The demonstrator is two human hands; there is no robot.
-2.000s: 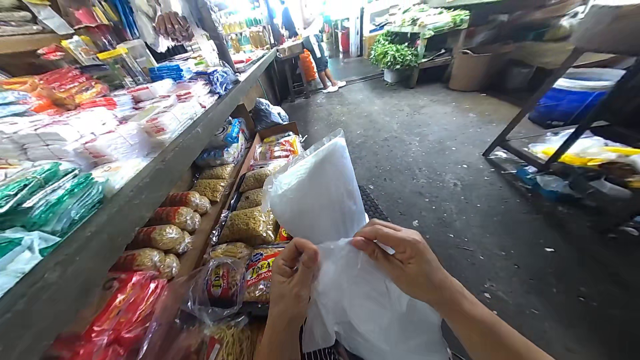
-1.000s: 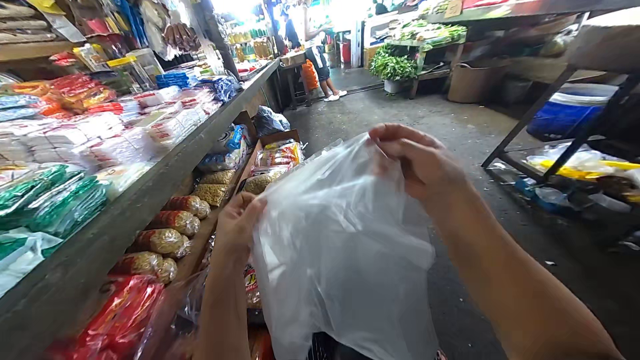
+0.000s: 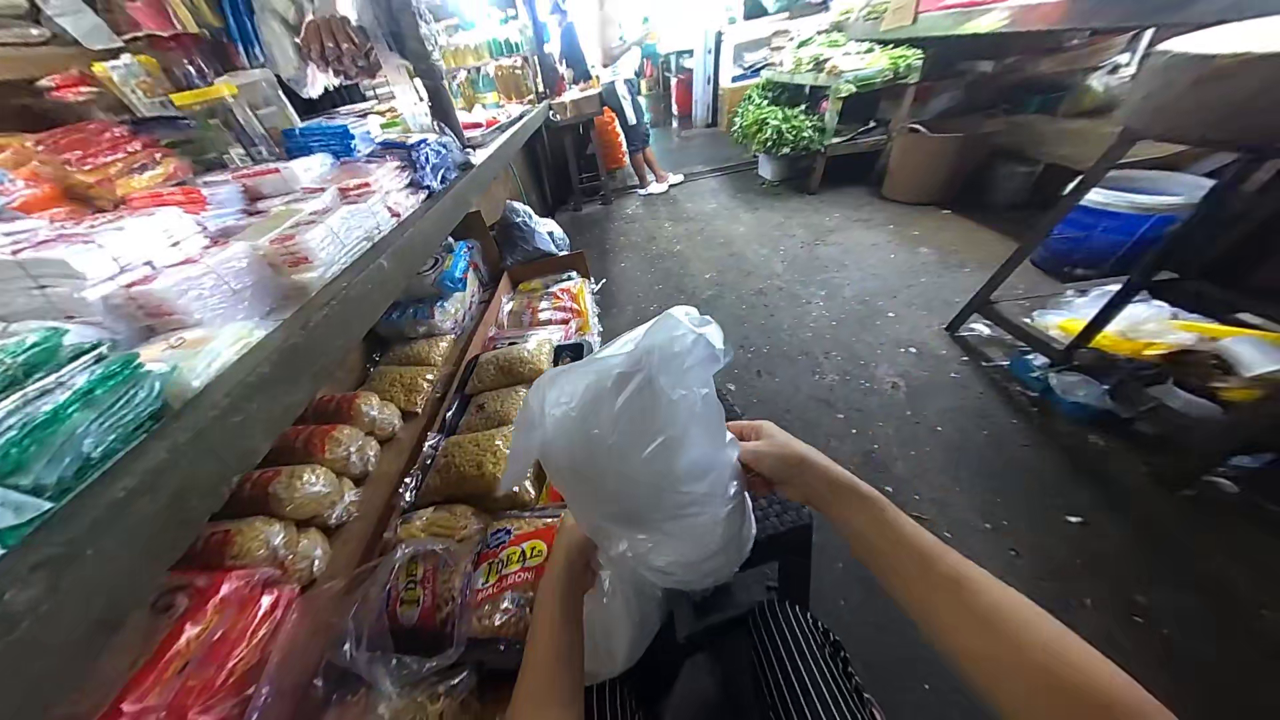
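Note:
A white translucent plastic bag, puffed out and crumpled, stands up between my hands above my lap. My right hand grips its right side, with the fingertips partly behind the plastic. At its lower left is my left hand, whose fingers are mostly hidden by the bag. Loose plastic hangs below, over my striped clothing. Just left of my left hand lies a red-labelled pack of macaroni.
Packs of pasta fill boxes beneath a long counter edge stacked with plastic bags. A dark woven stool is beside me. At right stands a frame with a blue tub; farther off, a person stands near leafy greens.
The plastic bag, spread wide between my raised hands a second ago, is now puffed and gathered. My right hand has come down to the bag's side, and my left hand is lower too.

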